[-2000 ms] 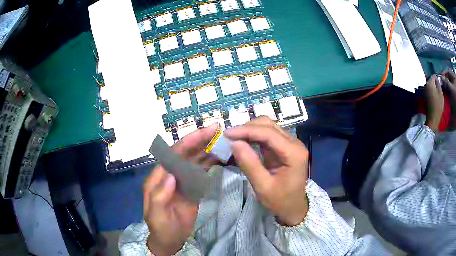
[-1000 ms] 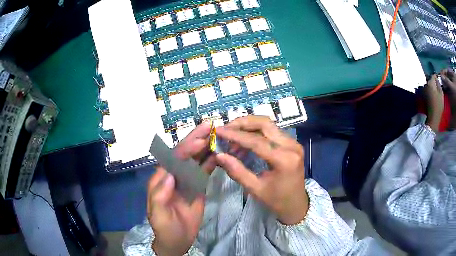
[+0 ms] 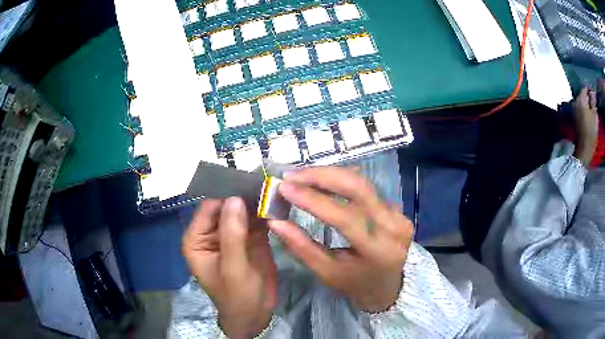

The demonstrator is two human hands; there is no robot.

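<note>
My left hand (image 3: 232, 261) holds a dark grey adhesive strip (image 3: 222, 182) between thumb and fingers, above the tray's front edge. My right hand (image 3: 345, 235) holds a small pouch cell (image 3: 274, 198) between thumb and fingertips, with its yellow band facing left. The cell is beside the strip's right end; whether they touch cannot be told. Behind them lies the clear blister tray (image 3: 406, 134) with rows of square white units (image 3: 307, 95). A long white sheet (image 3: 162, 99) covers the tray's left part.
A grey-beige bench instrument (image 3: 33, 159) stands at the left edge. White strips (image 3: 474, 30) and an orange cable (image 3: 519, 83) lie at the right of the green mat (image 3: 424, 73). A neighbour's sleeve (image 3: 547, 218) and hand (image 3: 586, 119) are at the right, below a grey tray (image 3: 574, 33).
The strip has turned flatter and moved up beside the cell. The cell shows its flat face again after being edge-on. The view has shifted, so the tray sits slightly higher.
</note>
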